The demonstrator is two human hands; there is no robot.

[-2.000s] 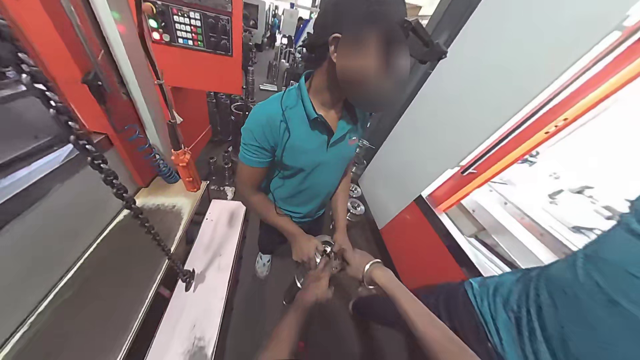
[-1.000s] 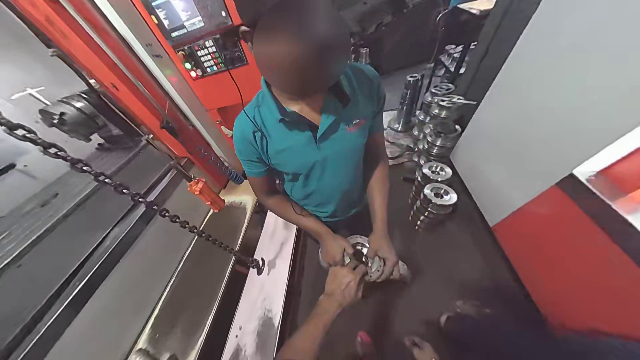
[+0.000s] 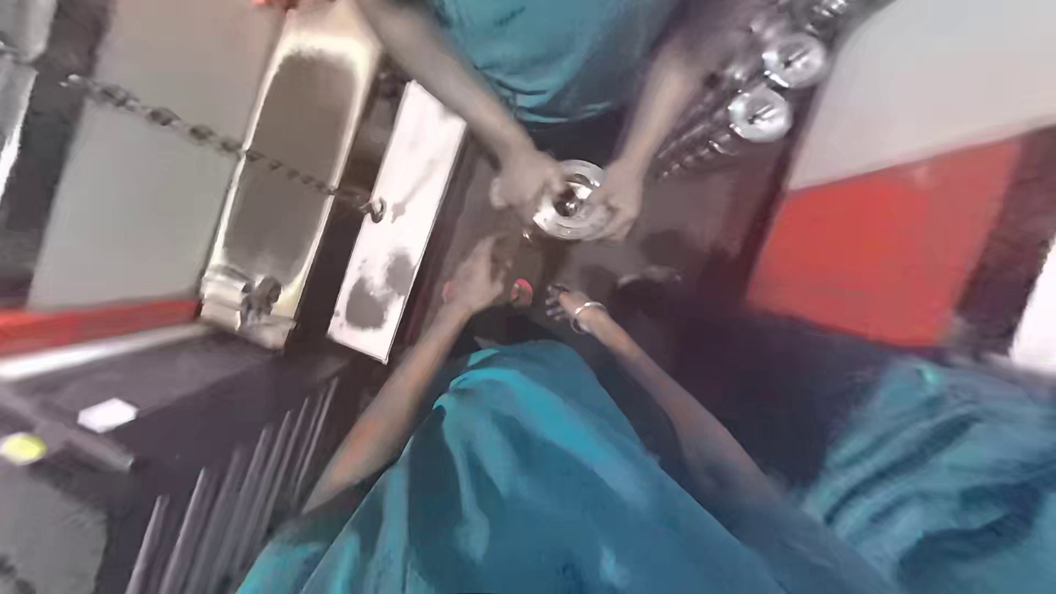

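Note:
A co-worker's two hands hold a round, shiny metal ring-shaped part (image 3: 573, 202) with a central opening, one hand at each side of it. Below and to the left of that part is my left hand (image 3: 480, 276), blurred, its fingers apart and nothing visible in them. My right hand (image 3: 571, 305), with a metal bangle at the wrist, hangs lower, under the part, fingers spread and holding nothing. Neither of my hands touches the metal part.
A chain with a hook (image 3: 377, 209) hangs over a long pale plate (image 3: 400, 223) at left. Stacked round metal parts (image 3: 761, 114) stand at upper right, near a red and grey machine panel (image 3: 883, 239). Metal rods (image 3: 239, 495) show at lower left. Another person's teal sleeve (image 3: 949, 478) is at right.
My left hand has come away from the metal part, which the co-worker still holds. My right hand, at the part two seconds ago, is now apart from it. The view has tilted down.

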